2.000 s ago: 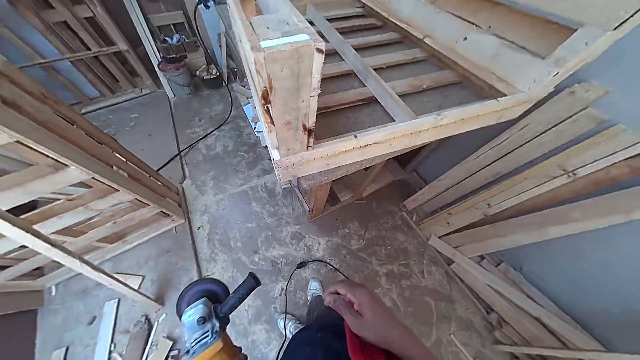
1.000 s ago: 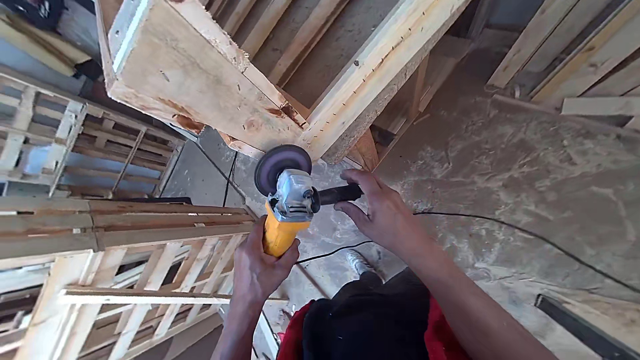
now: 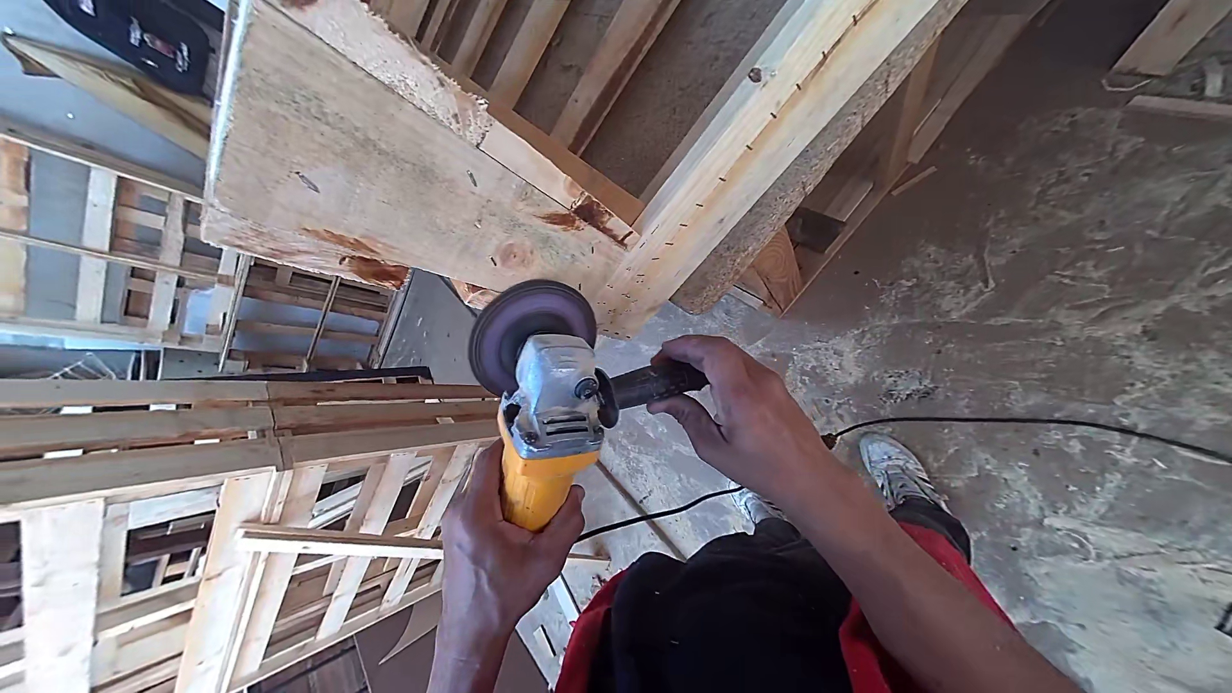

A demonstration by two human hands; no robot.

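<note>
My left hand [image 3: 510, 549] is wrapped around the yellow body of an angle grinder [image 3: 549, 452], low in the middle of the view. My right hand [image 3: 736, 409] grips the black side handle [image 3: 659, 385] between thumb and fingers. A dark sanding disc [image 3: 531, 332] on the grinder's metal head lies by the lower edge of a wooden frame's corner [image 3: 616, 279]; whether they touch I cannot tell. The frame's wide board [image 3: 385, 164] has rough edges and reddish-brown patches, and staples run along its adjoining rail [image 3: 760, 135].
Slatted wooden frames [image 3: 250, 433] stand at the left. A black power cord [image 3: 1039, 420] crosses the concrete floor [image 3: 1059, 337] beside my shoes [image 3: 895, 467]. More wood pieces [image 3: 1165, 38] lie at the upper right.
Two seconds ago my right hand was off the grinder; by one second ago it was on the side handle. The view has moved closer to the frame's corner.
</note>
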